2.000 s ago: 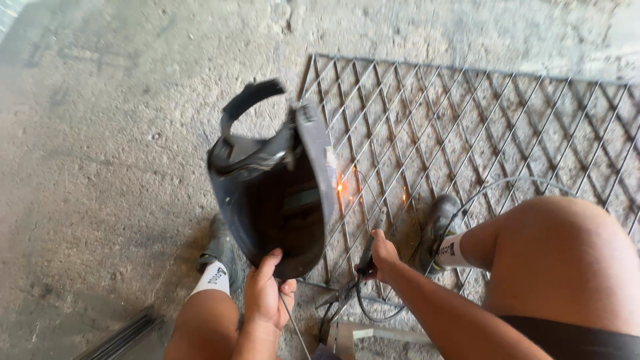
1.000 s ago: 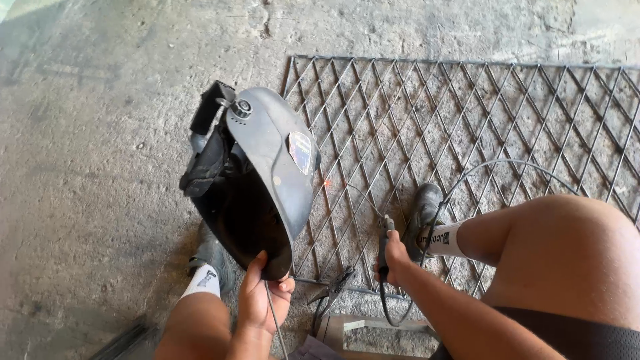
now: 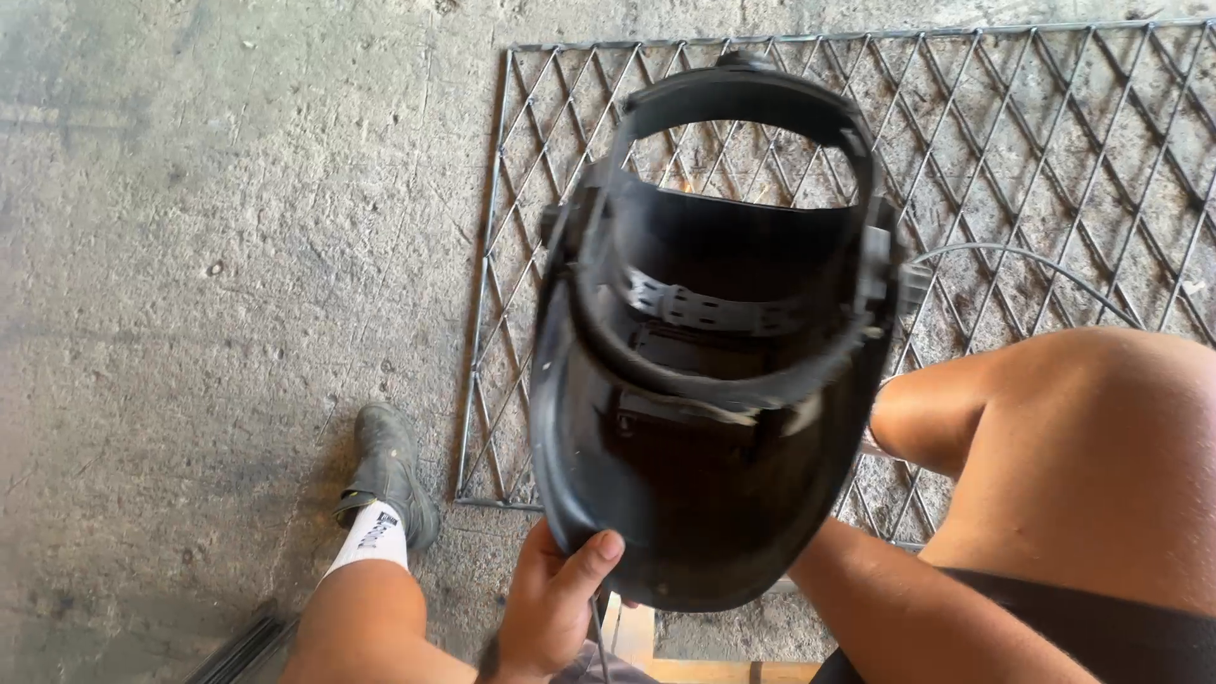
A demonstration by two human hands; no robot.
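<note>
My left hand (image 3: 568, 589) grips the lower rim of a black welding helmet (image 3: 703, 494), thumb on its inner face. The helmet's hollow inside, with its headband (image 3: 712, 309), faces me and fills the middle of the view. A thin rod or cable (image 3: 598, 627) hangs by my left hand. My right forearm (image 3: 912, 608) runs up behind the helmet, which hides my right hand and whatever it holds. Beneath lies a metal lattice panel (image 3: 1035, 190) on the floor. A small orange glow (image 3: 688, 187) shows on it through the headband.
A dark cable (image 3: 1026, 252) curves over the panel at right. My booted foot (image 3: 388, 465) rests on the concrete floor (image 3: 237, 285) left of the panel. Dark metal bars (image 3: 242, 651) lie at lower left. Wooden pieces (image 3: 703, 670) are at the bottom edge.
The helmet has turned so its inside faces me, and it now covers more of the panel. My right hand, visible earlier with a welding holder or torch, is now hidden behind it.
</note>
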